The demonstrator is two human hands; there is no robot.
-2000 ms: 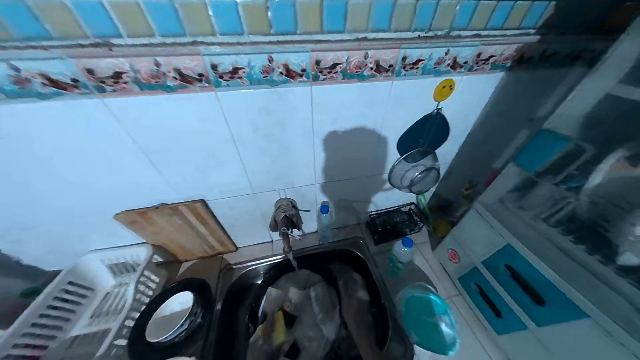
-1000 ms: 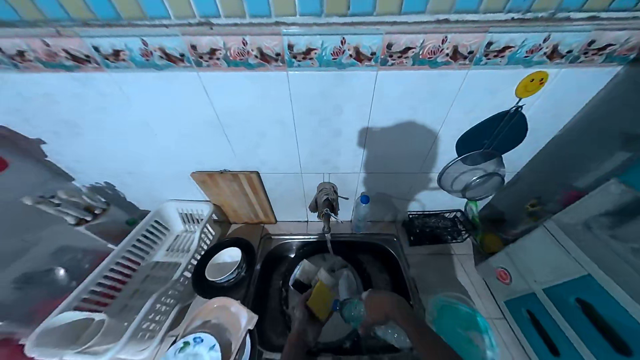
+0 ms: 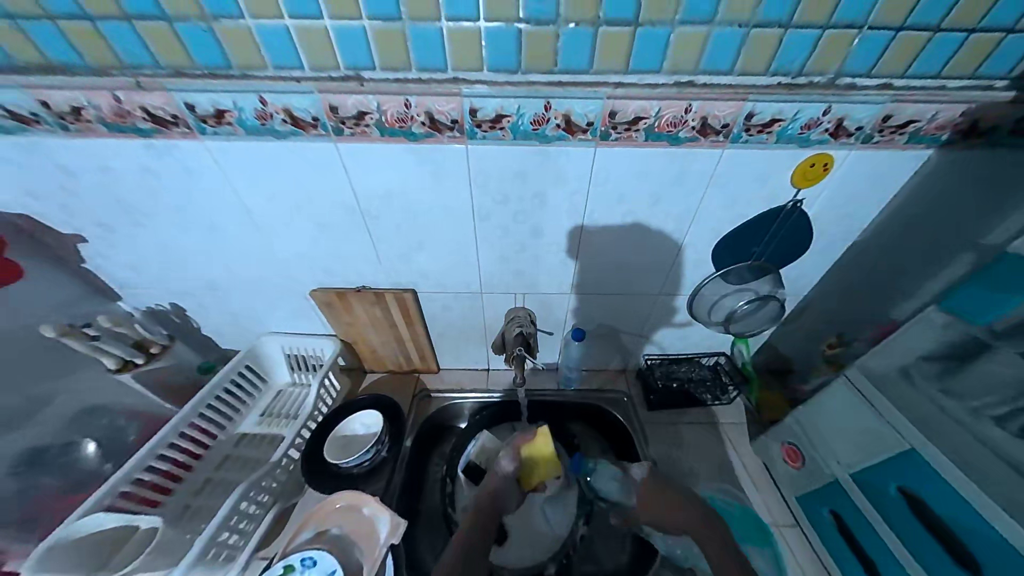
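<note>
Over the dark sink (image 3: 424, 472), my left hand (image 3: 504, 480) holds a yellow sponge (image 3: 540, 458). My right hand (image 3: 656, 496) grips a clear plastic bottle (image 3: 604, 480) with a blue cap, tilted with its cap towards the sponge. Water runs from the cloth-wrapped faucet (image 3: 518, 344) just behind my left hand. Below both hands, pale dishes (image 3: 536, 524) lie inside a large dark round vessel in the sink; my hands partly hide them.
A white plastic dish rack (image 3: 232, 408), a bowl on a black pan (image 3: 352, 438) and stacked dishes (image 3: 344, 520) stand left. Behind are a wooden cutting board (image 3: 380, 332) and an upright bottle (image 3: 573, 358). A black wire basket (image 3: 692, 380) and a teal basin (image 3: 744, 528) are right.
Two seconds ago a blue-capped bottle stood on the counter right of the sink; one second ago and now my right hand holds such a bottle. The sponge has moved slightly right since one second ago.
</note>
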